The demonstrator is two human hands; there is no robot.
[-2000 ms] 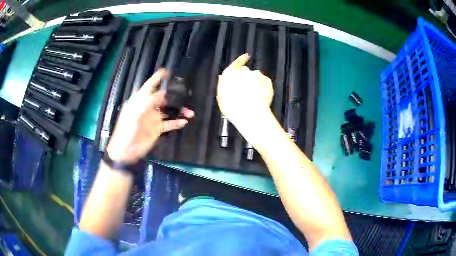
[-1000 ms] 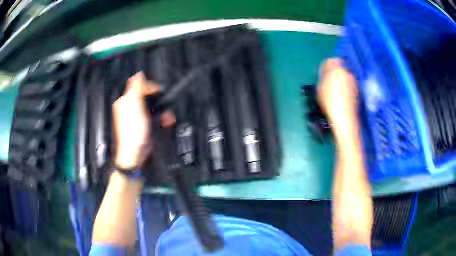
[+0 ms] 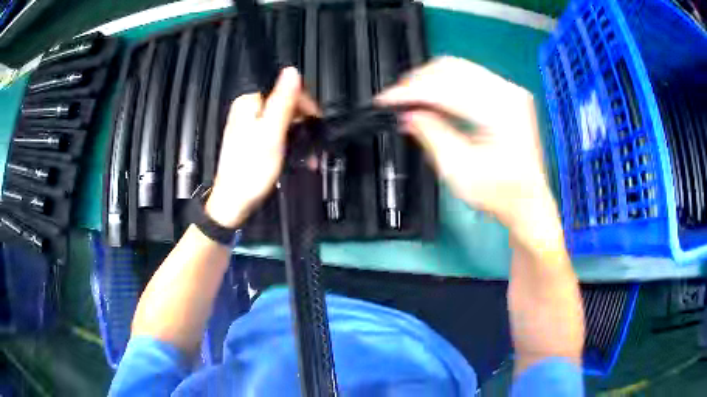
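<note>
A black tripod leg set (image 3: pixel 304 256) is held at its hub by my left hand (image 3: pixel 260 143). One long arm with a ribbed inner face points down towards my body, another points up and away. My right hand (image 3: pixel 473 128) pinches a dark part beside the hub, between the two hands; it is blurred, and I cannot tell if it is a third leg or a separate piece. Behind and below the hands lies the black blister tray (image 3: pixel 426 194) with folded tripod units (image 3: pixel 390 186) in its grooves, silvery bands near their lower ends.
A second black tray (image 3: pixel 85 128) with short-looking rods lies at the far left. A blue crate (image 3: pixel 612 225) holding black tubes (image 3: pixel 686 147) stands at the right. A blue bin with dark rods (image 3: pixel 606 314) is below the bench edge. A white strip (image 3: pixel 496 11) runs along the back.
My right hand has come back from the small-parts pile by the crate to the hub in my left hand. One leg still points down, now more upright. The view has shifted.
</note>
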